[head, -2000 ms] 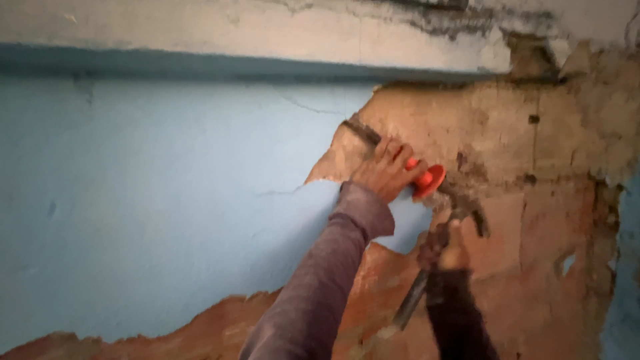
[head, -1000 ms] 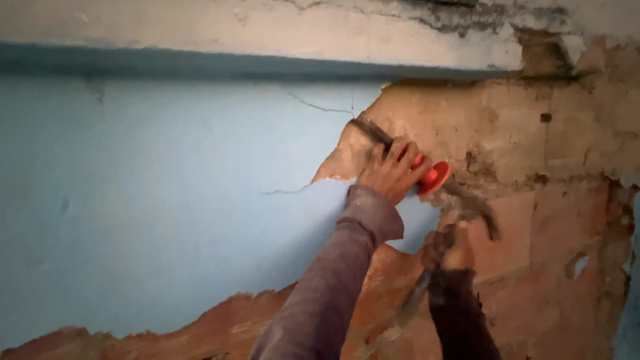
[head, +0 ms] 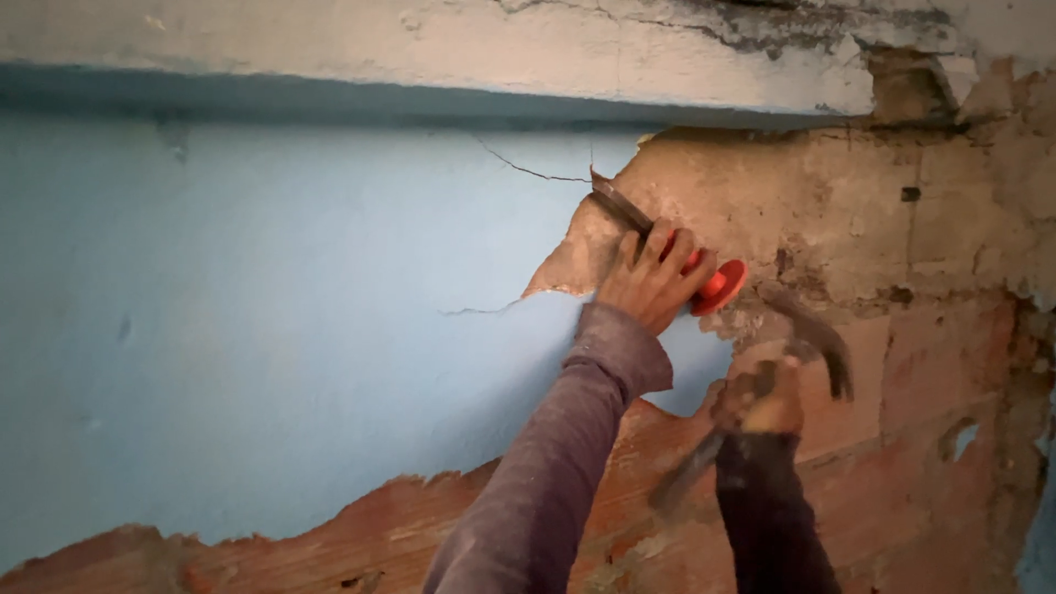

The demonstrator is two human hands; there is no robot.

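My left hand (head: 656, 276) grips the red handle of a chisel (head: 623, 206), just short of its round red hand guard (head: 723, 289). The chisel's tip meets the broken edge of the blue-painted plaster (head: 330, 289), where a thin crack runs off to the left. Below and to the right, my right hand (head: 763, 400) is closed around the handle of a claw hammer (head: 813, 334), blurred by motion. The hammer's head is near the guard but apart from it. Its handle slants down to the left below my hand.
A pale ledge (head: 495, 62) with cracks and a broken right end juts out above. Bare brick (head: 924, 495) shows below and to the right, with tan mortar (head: 792, 198) over it higher up. A second crack (head: 483, 310) runs through the blue plaster left of my left hand.
The crack at the chisel tip shows more plainly than two seconds ago. My left hand keeps its hold on the chisel, and the hammer's head has shifted slightly relative to the guard.
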